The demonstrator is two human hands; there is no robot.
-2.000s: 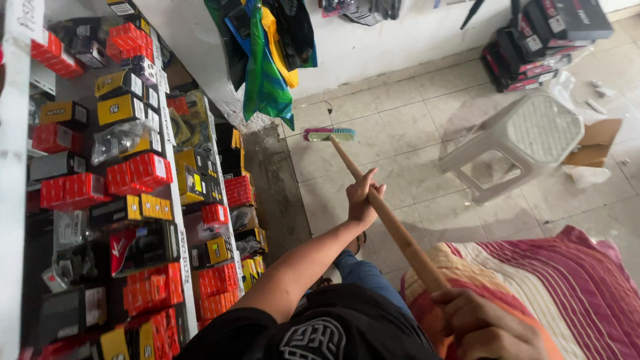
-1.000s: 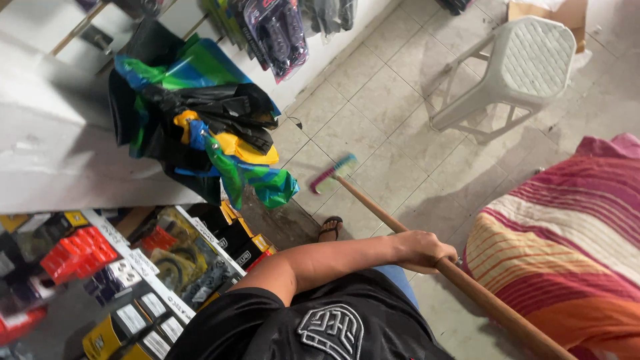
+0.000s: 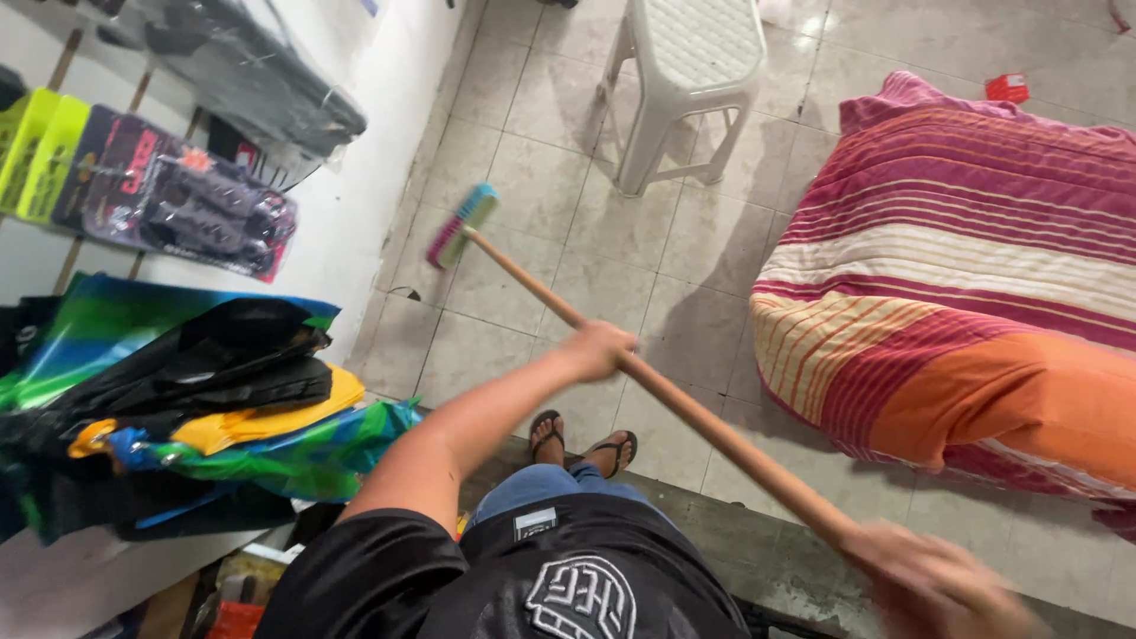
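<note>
A push broom with a long wooden handle (image 3: 710, 423) crosses the view diagonally. Its head (image 3: 461, 225), with blue, pink and pale green parts, rests on the tiled floor near the white wall. My left hand (image 3: 600, 351) is wrapped around the middle of the handle. Farther up, at the lower right, my right hand (image 3: 932, 572) grips the upper part of the handle; it is blurred by motion. Both of my feet, in dark sandals, stand below the handle.
A white plastic stool (image 3: 688, 84) stands beyond the broom. At right is a bulky form under a striped cloth (image 3: 958, 293), with a small red box (image 3: 1007, 88) behind it. Plastic bags (image 3: 222, 399) and packaged goods (image 3: 191, 191) hang at left. A rough concrete step edge (image 3: 763, 550) runs below.
The view has swung away from the shelves of boxes. My right hand, out of view one second ago, shows again on the handle. Both feet now show, where one did before.
</note>
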